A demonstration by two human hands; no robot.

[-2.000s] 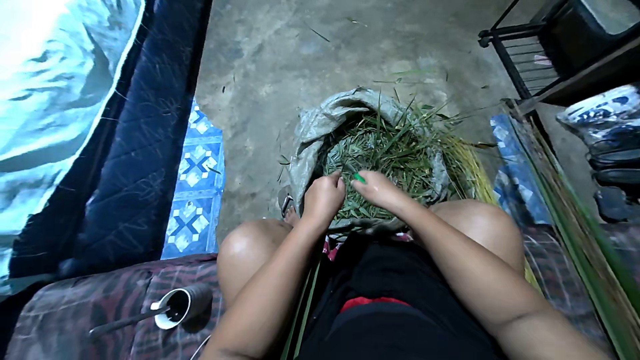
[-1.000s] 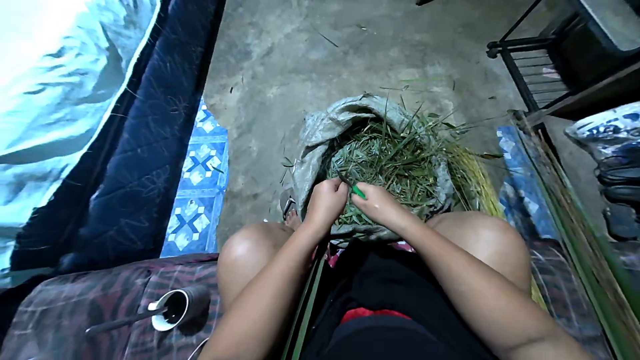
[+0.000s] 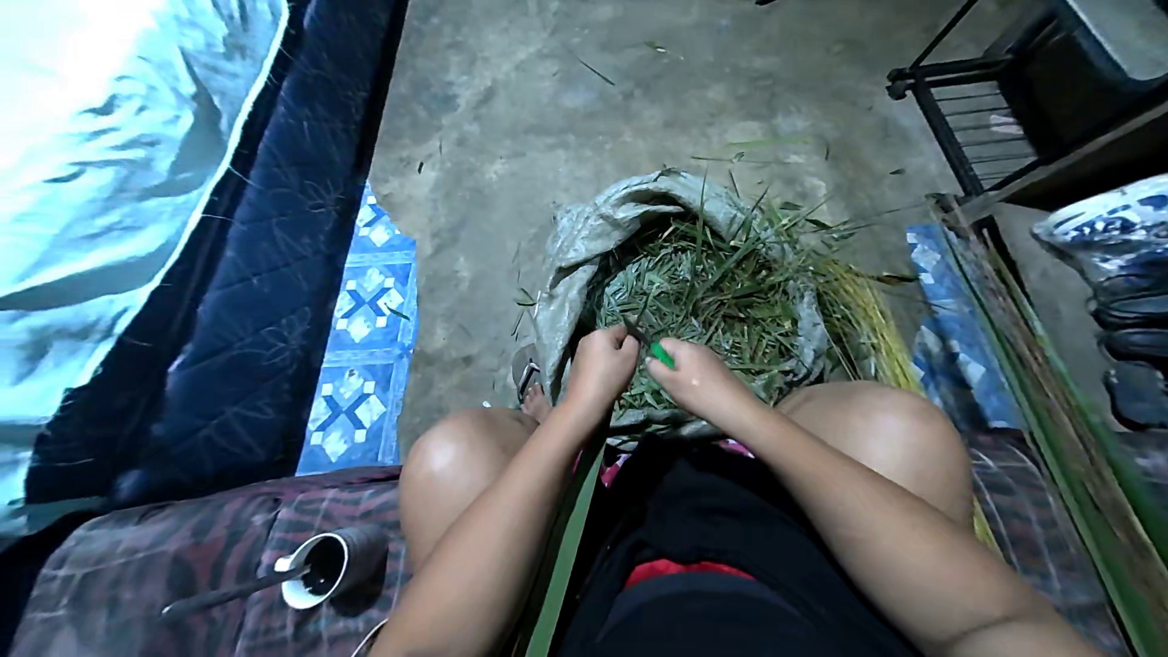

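My right hand [image 3: 701,376] is closed on a small knife with a green handle [image 3: 662,354], its dark blade pointing toward my left hand. My left hand [image 3: 602,365] is closed on a long green leaf strip [image 3: 568,557], which trails back under the forearm beside my lap. Both hands are close together over the near part of an open woven sack [image 3: 573,239] between my knees. Cut green leaf pieces [image 3: 703,292] fill the sack. The strip's end between the hands is too small to make out.
A white mug [image 3: 315,573] with a utensil in it lies tilted on the patterned cushion [image 3: 164,557] at left. Long leaf stalks [image 3: 1049,411] lean at right. Yellow-green strands [image 3: 862,319] hang beside the sack. A black metal rack [image 3: 958,119] and bagged items [image 3: 1113,228] stand at far right.
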